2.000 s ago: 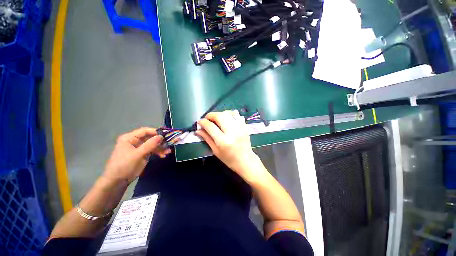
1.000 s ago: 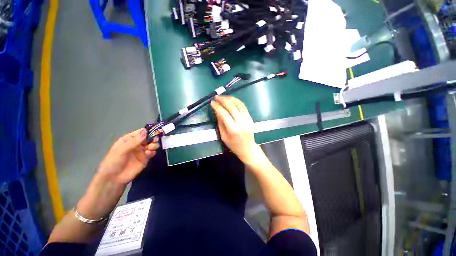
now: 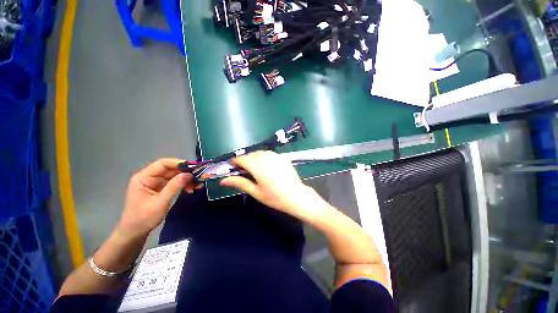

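Observation:
A black wire harness (image 3: 264, 145) lies along the near left edge of the green bench, with a small connector on its upper branch end. My left hand (image 3: 160, 191) pinches its end with coloured wires at the bench corner. My right hand (image 3: 267, 181) holds the harness just to the right of the coloured wires; its fingertips partly hide the cable. A thin branch runs right from under my right hand, along the steel ruler (image 3: 342, 150). A black tape strip (image 3: 395, 142) lies across the ruler.
A harness pile (image 3: 306, 30) with white labels lies at the far side. White paper sheets (image 3: 401, 61) lie right of it. A metal arm (image 3: 489, 107) reaches over the right side. A conveyor belt (image 3: 422, 238) stands at the near right. A blue stand (image 3: 150, 27) is beyond the left edge.
My right hand has moved down and left from the middle of the harness to near my left hand. The thin branch now lies along the ruler instead of pointing up and right.

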